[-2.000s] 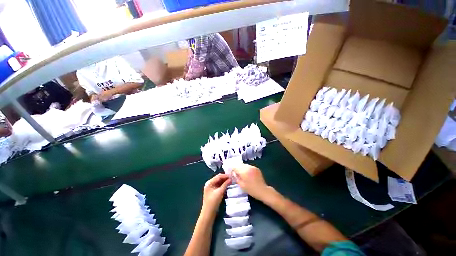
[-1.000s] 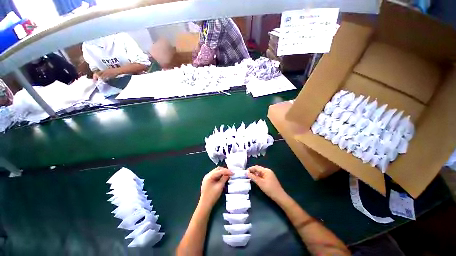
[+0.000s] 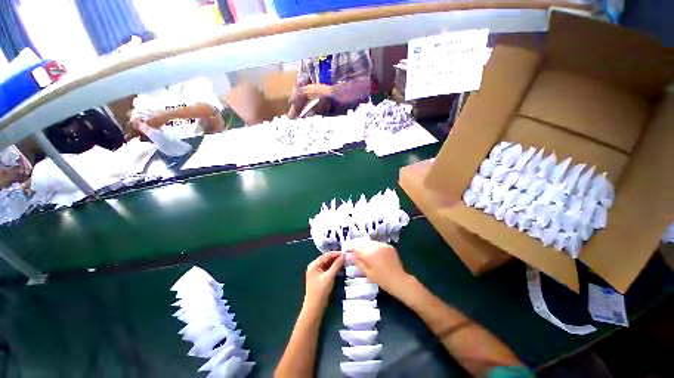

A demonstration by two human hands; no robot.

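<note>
A packet row (image 3: 361, 316) of white wrapped packets lies lengthwise in front of me on the dark green bench. My left hand (image 3: 324, 275) pinches the left edge of a packet near the row's far end. My right hand (image 3: 378, 264) lies over the same end from the right, its fingertips on the packets and partly hiding them. Just beyond my hands a crosswise packet row (image 3: 359, 215) touches or nearly touches this end. A second lengthwise row (image 3: 209, 322) lies at left, with packets overlapping.
At right an open brown carton (image 3: 569, 118) holding packet rows tilts on a flat carton (image 3: 457, 221). A paper strip (image 3: 550, 310) and printed label (image 3: 607, 304) lie below it. Opposite, people handle white sheets (image 3: 244, 144) under a raised shelf; a notice (image 3: 447, 63) hangs there.
My right hand has moved from the row's right edge inward over its far end. My left hand stays at the left edge. The view has shifted slightly.
</note>
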